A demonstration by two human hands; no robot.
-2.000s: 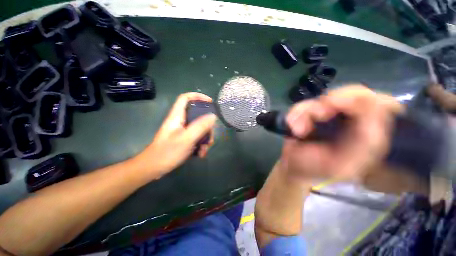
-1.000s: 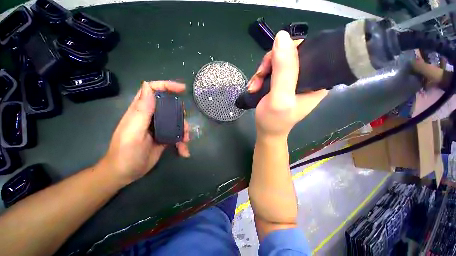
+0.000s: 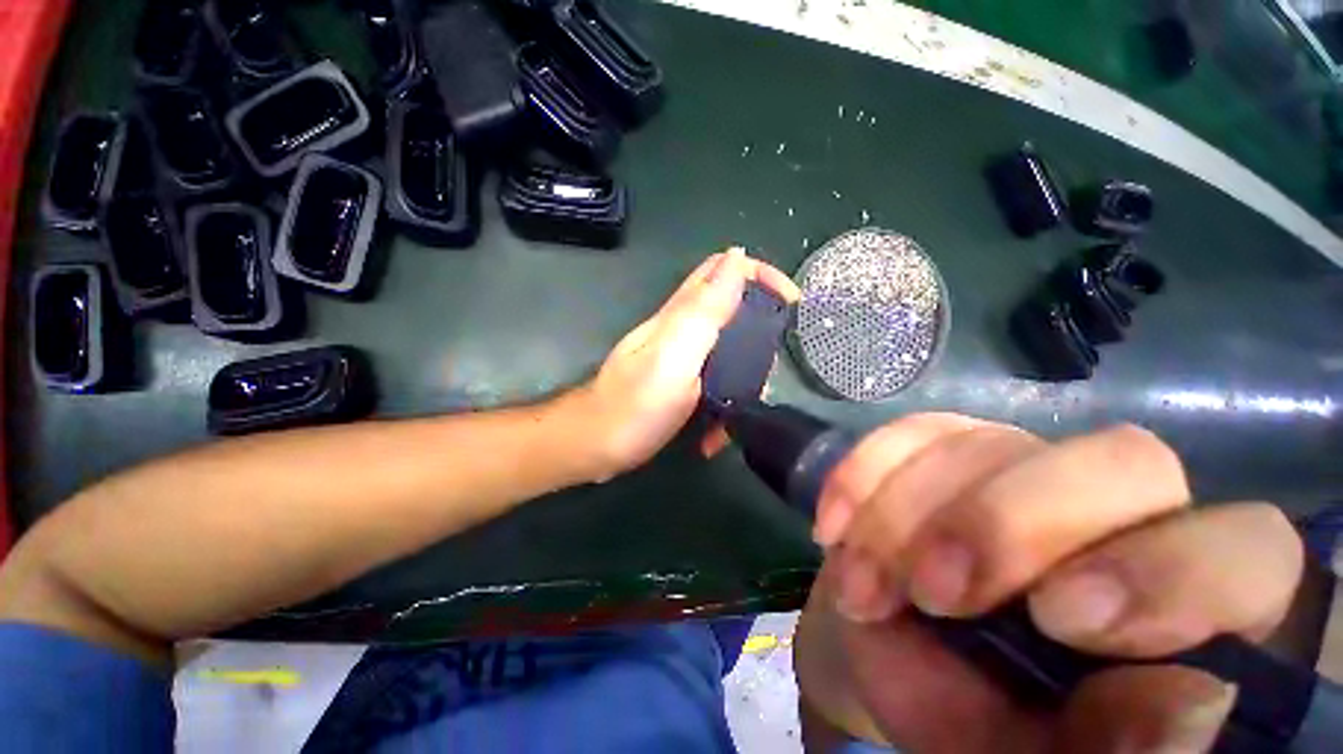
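My left hand (image 3: 663, 368) holds a black rounded-rectangular housing (image 3: 748, 346) with its flat face up, beside the screw dish. My right hand (image 3: 1016, 545) grips the black electric screwdriver (image 3: 795, 449). Its narrow nose meets the lower corner of the housing; whether it touches a screw cannot be told. The round silver-grey screw dish (image 3: 869, 314) lies just right of the housing, with small silvery screws massed on its upper half. The rear of the screwdriver is partly hidden by my right hand and cut off by the frame.
Many black housings with grey rims (image 3: 233, 268) lie at the upper left. Several separate black parts (image 3: 1097, 302) lie to the right. Pale specks lie beyond the dish. A white rail (image 3: 1016, 100) runs behind the green worktop (image 3: 575, 530). A red edge (image 3: 22, 162) shows at far left.
The screwdriver nose has moved from the dish to the lower corner of the housing. The housing is now tilted in my left hand. The camera view has shifted, bringing more waiting housings into view.
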